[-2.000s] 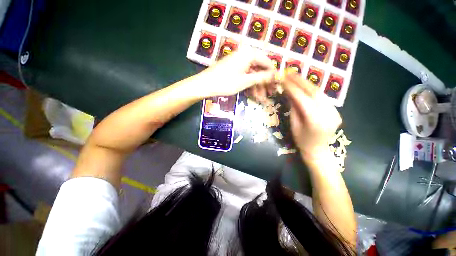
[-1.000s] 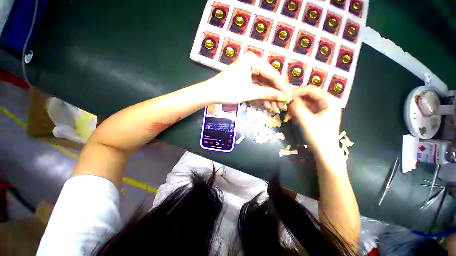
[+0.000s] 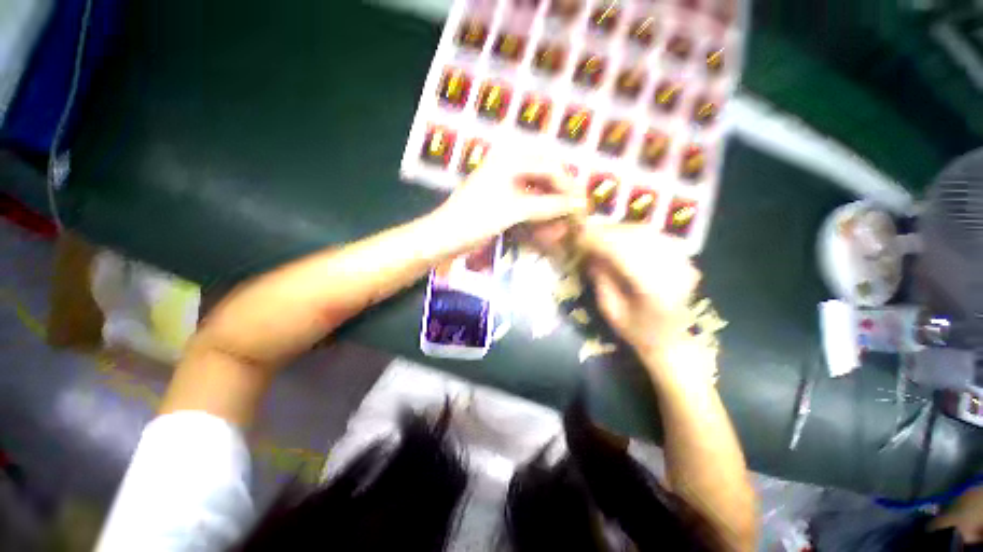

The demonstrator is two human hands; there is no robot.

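My left hand (image 3: 504,192) and my right hand (image 3: 636,283) are close together, fingertips nearly meeting, at the near edge of the white blister tray (image 3: 412,169). The frame is blurred, and I cannot tell whether a small piece is between the fingers. The tray holds rows of red-and-black modules (image 3: 576,124) with gold round centres. My left hand covers part of its nearest row. Small cream pieces (image 3: 530,307) lie scattered beneath and between my hands, with more beside my right wrist. Some are hidden by the hands.
A lit smartphone (image 3: 458,311) lies left of the cream pieces. To the right are a round white dish (image 3: 862,254), a white paper (image 3: 839,337), a small bottle (image 3: 886,329), tweezers (image 3: 801,410), crossed metal tools (image 3: 908,421) and a fan grille (image 3: 959,232). The green bench (image 3: 248,140) runs across.
The whole view has shifted and blurred; the tray and phone sit lower and further left in it, and more of the fan shows. My hands remain close together.
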